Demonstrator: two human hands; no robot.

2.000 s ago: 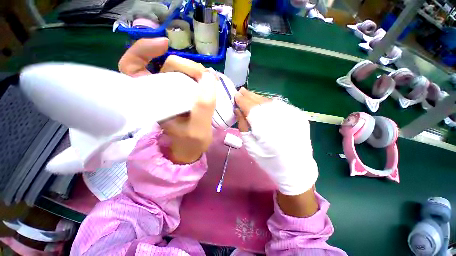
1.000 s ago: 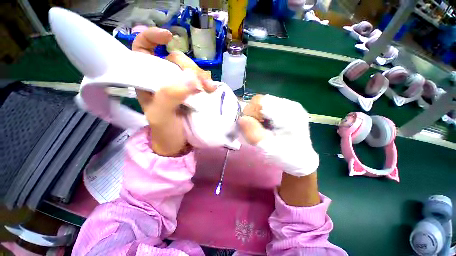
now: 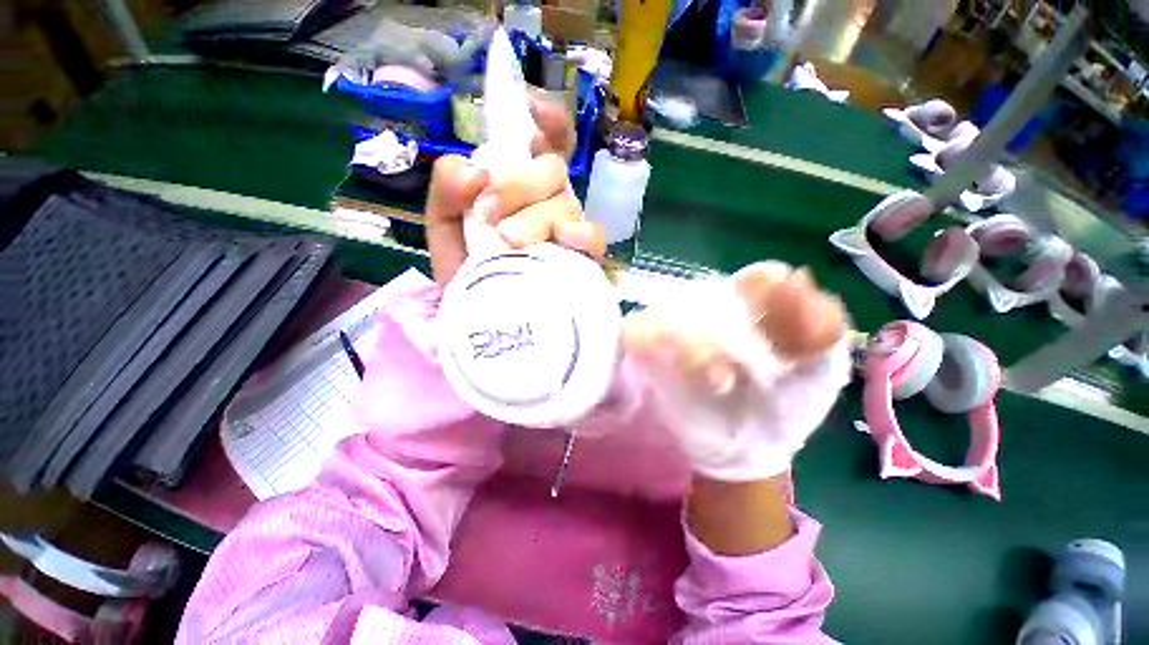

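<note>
My left hand is closed around the headband of the white cat-ear headphones above the pink mat. One round cup with dark logo marks faces me, and a pointed white ear rises above my fingers. The other cup is mostly hidden. My right hand, in a white half-finger glove, is at the right of the cup. It is blurred with fingers curled; whether it touches the headphones or holds something is unclear. A thin swab stick lies on the mat, its upper end hidden behind the cup.
Dark grey sheets are stacked at left beside a gridded record sheet with a pen. A blue tray and white bottle stand behind. Pink headphones, blue-grey headphones and several white cat-ear headphones lie at right.
The headphones have turned so the cup's logo faces me and the ear points up; before, the headband stretched left. My gloved right hand has moved right from the cup's edge and turned.
</note>
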